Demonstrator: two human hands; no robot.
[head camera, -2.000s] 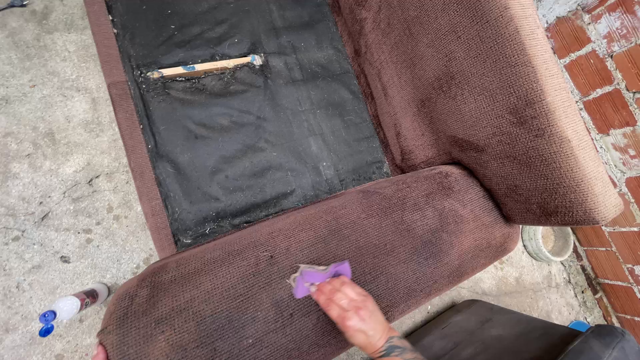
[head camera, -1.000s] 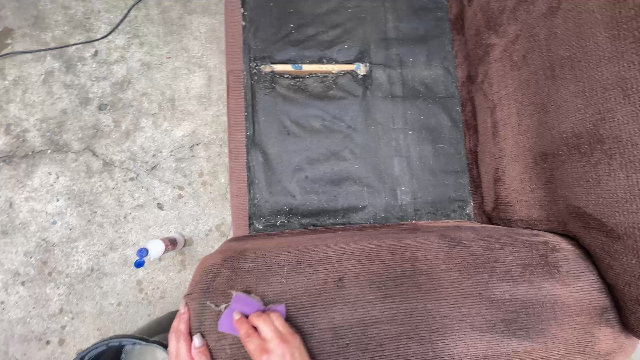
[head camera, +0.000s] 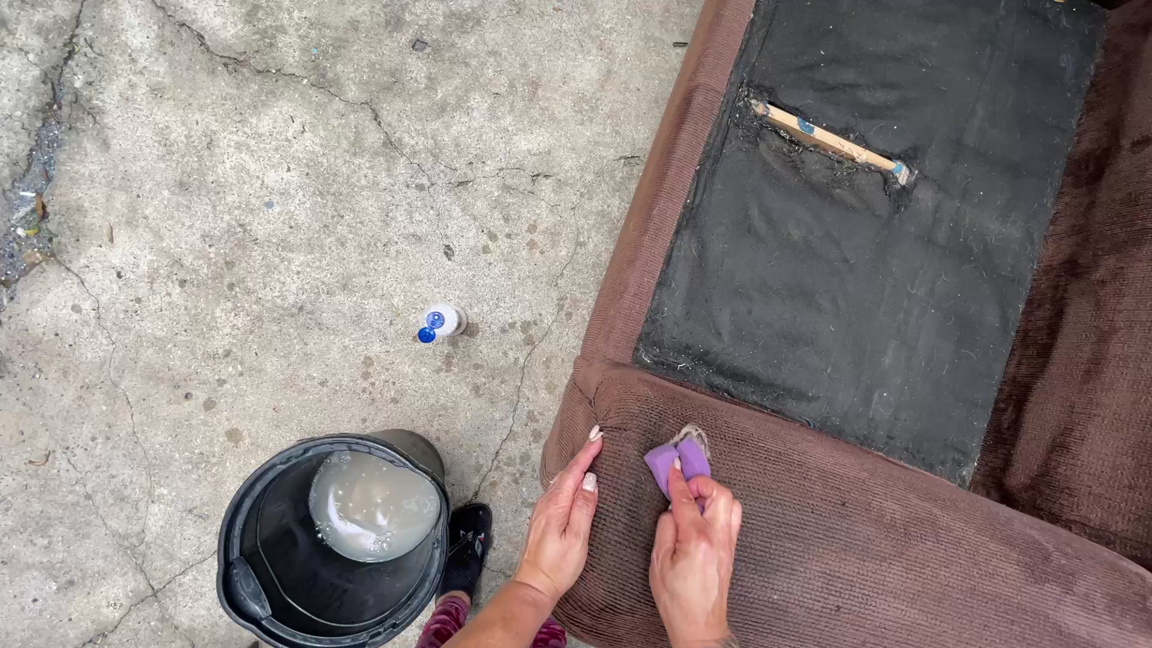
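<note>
My right hand (head camera: 693, 549) grips a folded purple sponge (head camera: 679, 461) and presses it on the ribbed brown fabric of a sofa armrest (head camera: 828, 522). Some pale, stringy stuff shows at the sponge's far edge. To its left, my left hand (head camera: 562, 522) rests on the rounded front end of the armrest with fingers apart, holding nothing. Beyond the armrest lies the sofa's seat base, covered in black cloth (head camera: 855, 288), with a wooden slat (head camera: 828, 142) showing through a torn opening.
A black bucket (head camera: 236, 504) holding cloudy water stands at lower left, beside a foot in a black shoe (head camera: 466, 547). A white bottle (head camera: 450, 319) with an open blue flip cap stands on the cracked concrete floor (head camera: 270, 270). The sofa's brown backrest (head camera: 1093, 360) is at right.
The view has swung left, bringing the bucket further in. My right hand with the sponge is nearer the armrest's front end than two seconds ago. My left hand shows more fully.
</note>
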